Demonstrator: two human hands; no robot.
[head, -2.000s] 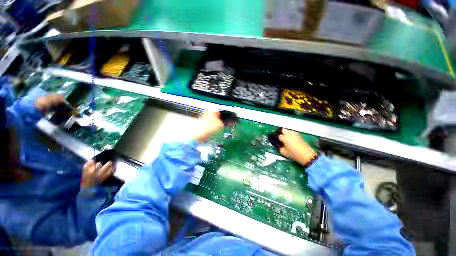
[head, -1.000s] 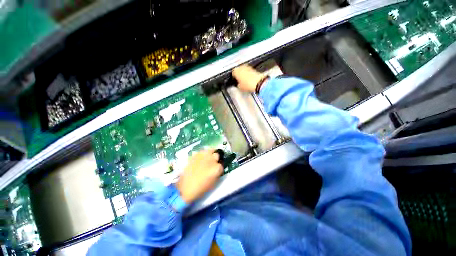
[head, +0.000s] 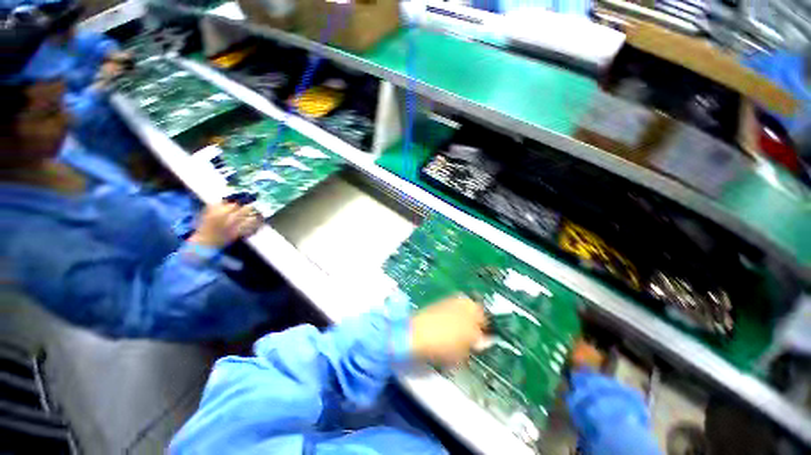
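A large green circuit board (head: 502, 307) with white patches lies between the conveyor rails in front of me. My left hand (head: 449, 331) is over the board's near-left part, its fingertips blurred; whether it holds a part cannot be told. My right hand (head: 587, 354) is at the board's right edge, small and blurred, its fingers largely hidden. The far rail (head: 498, 233) and near rail (head: 316, 291) run along the board's edges.
Black bins beyond the rail hold silver-white (head: 460, 171), grey (head: 525, 213), yellow (head: 598, 251) and metallic parts (head: 689, 300). A worker's hand (head: 226, 224) is beside another board (head: 276, 164) at left. A green shelf (head: 507, 75) runs above the bins.
The view has swung left, bringing other workers and boards into sight. My right hand has moved back from the conveyor gap to the board's right edge. My left hand is still over the board.
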